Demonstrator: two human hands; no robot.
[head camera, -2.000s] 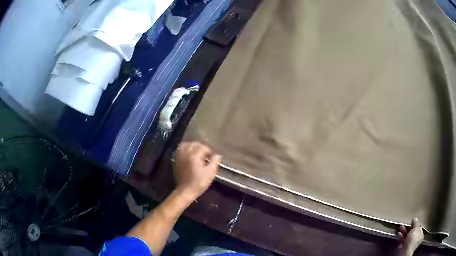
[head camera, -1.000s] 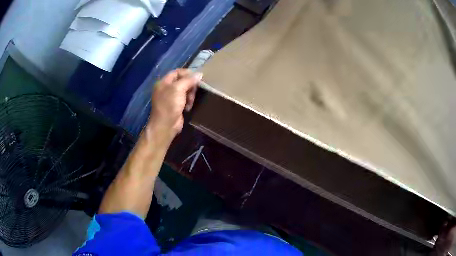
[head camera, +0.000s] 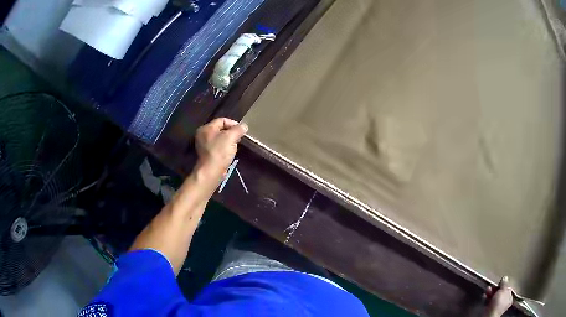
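Note:
A wide tan fabric ply (head camera: 434, 111) lies over the table, with soft wrinkles near its middle. Its pale selvedge (head camera: 347, 198) runs from one hand to the other, close along the edge of the lay below. My left hand (head camera: 220, 143) pinches the near left corner of the ply between thumb and fingers. My right hand (head camera: 500, 298), small and partly cut off by the bottom edge, holds the selvedge at the lower right.
The dark brown table edge (head camera: 273, 198) bears chalk marks. A white wrapped bundle (head camera: 233, 62) lies left of the cloth. Beyond are a blue fabric pile (head camera: 180, 86) and white sheets (head camera: 105, 31). A black fan (head camera: 22, 226) stands at the left.
The ply's edge was lifted above the lay a second ago and now lies down along it. My left hand has come down with the corner. The wrapped bundle shows fully again.

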